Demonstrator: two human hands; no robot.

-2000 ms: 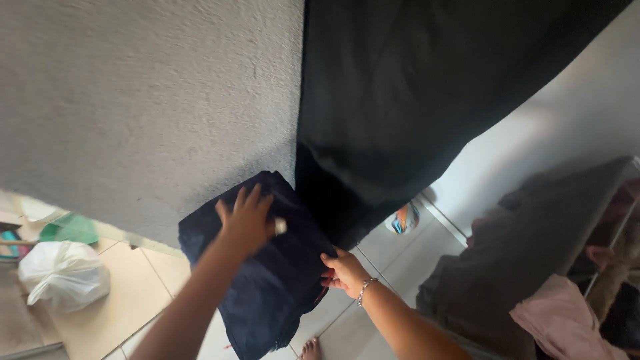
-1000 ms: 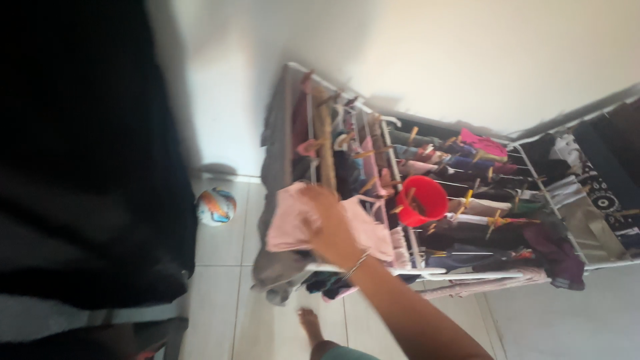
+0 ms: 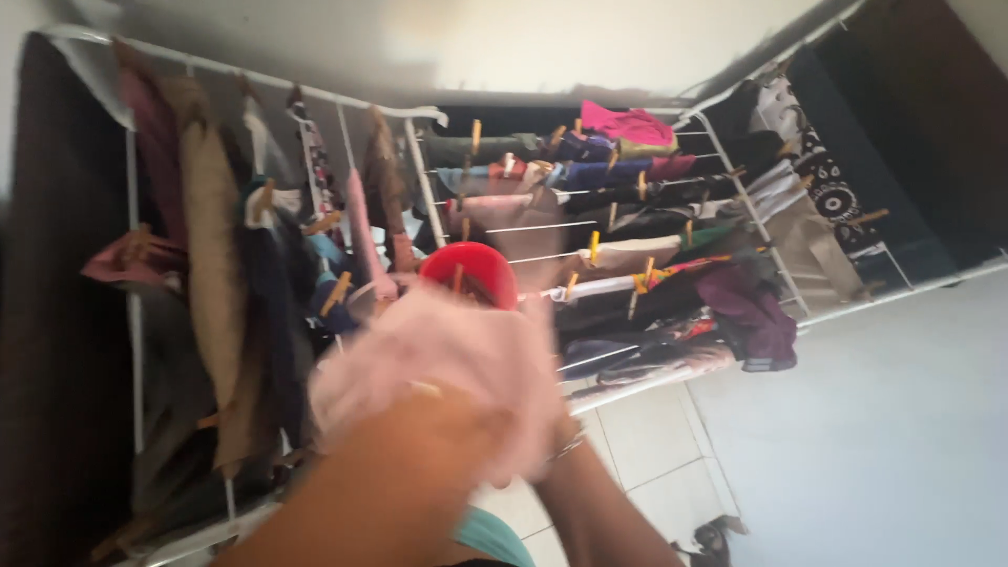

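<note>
A pink cloth garment [image 3: 441,346], blurred by motion, is held up in front of me by both hands. My left hand [image 3: 465,417] grips it from the near side, its fingers partly lost in the folds. At the garment's right edge is my right hand [image 3: 563,429], with a chain bracelet at the wrist; its fingers are mostly hidden by the cloth. Just beyond the garment, a red bucket [image 3: 472,264] with clothespins in it hangs at the white drying rack [image 3: 425,185].
Many garments hang on the rack with wooden clothespins, among them a beige one [image 3: 209,260], a bright pink one [image 3: 626,126] and a purple one [image 3: 748,315]. A pale wall [image 3: 874,417] stands at right. Dark shoes [image 3: 713,543] lie on the tiled floor [image 3: 654,441].
The view has swung from the dark folded cloth to the rack. The pink garment, at the rack's near left side a second ago with one hand on it, is now held up in both hands.
</note>
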